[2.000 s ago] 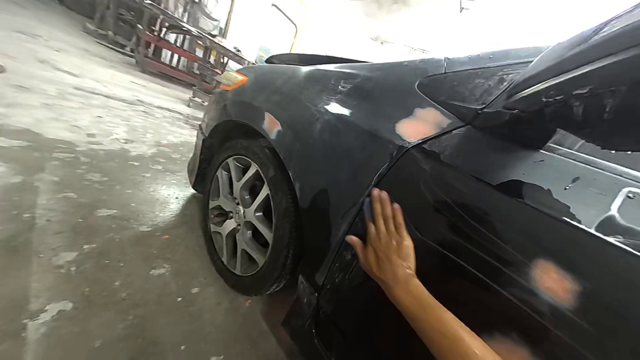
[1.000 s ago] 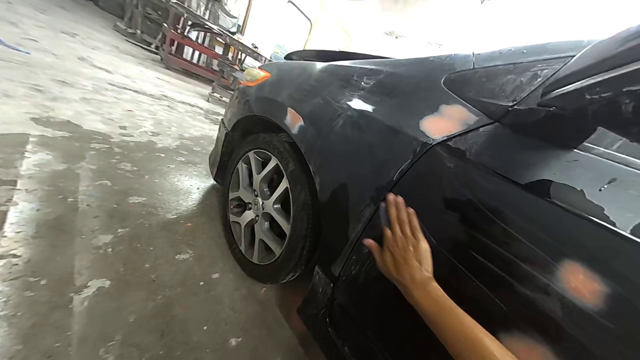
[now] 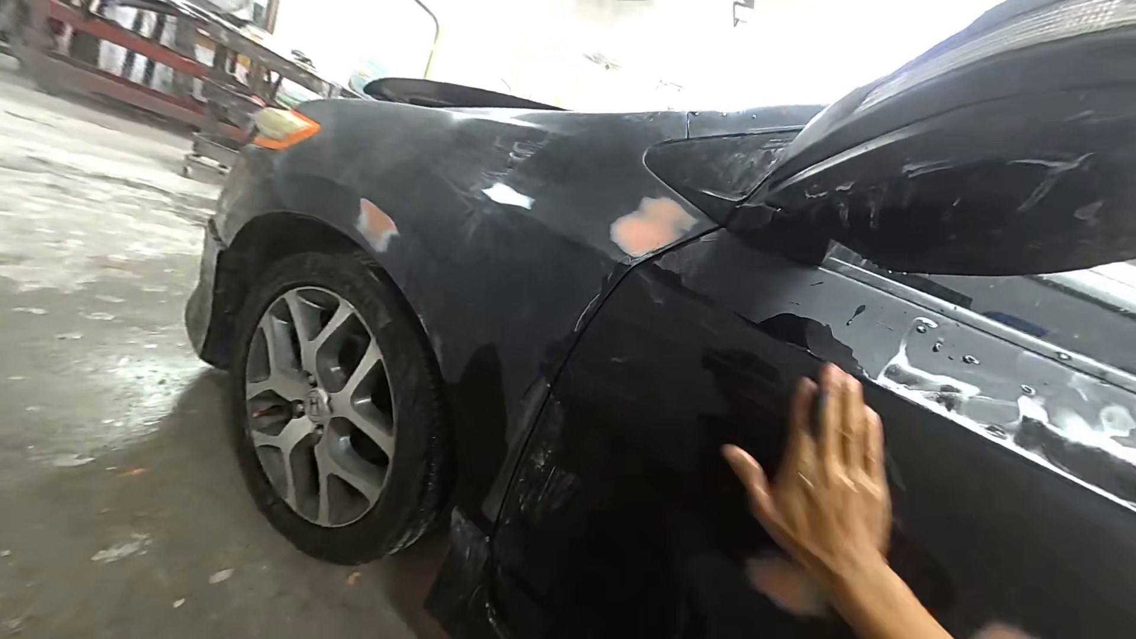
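Observation:
My right hand [image 3: 834, 493] lies with its palm toward the black front door [image 3: 657, 426] of a car, below the side mirror [image 3: 958, 169]. Its fingers point up near the wet window ledge, and the thumb is spread to the left. A small dark bluish spot shows between two fingers; what it is cannot be told. Below and left of the wrist is a blurred pinkish patch [image 3: 785, 583] on the door. The dull dark fender [image 3: 497, 293] has a pinkish patch [image 3: 652, 226] by the door seam and another [image 3: 377, 224] above the wheel. My left hand is out of view.
The front wheel [image 3: 319, 408] with its alloy rim stands at the left, on a stained concrete floor [image 3: 98, 426]. An orange corner light [image 3: 286, 129] sits at the car's front. Behind it, at the upper left, is a red metal rack [image 3: 124, 58].
My right hand has moved right across the door, from beside the fender seam to below the mirror. The mirror and window ledge now fill more of the view.

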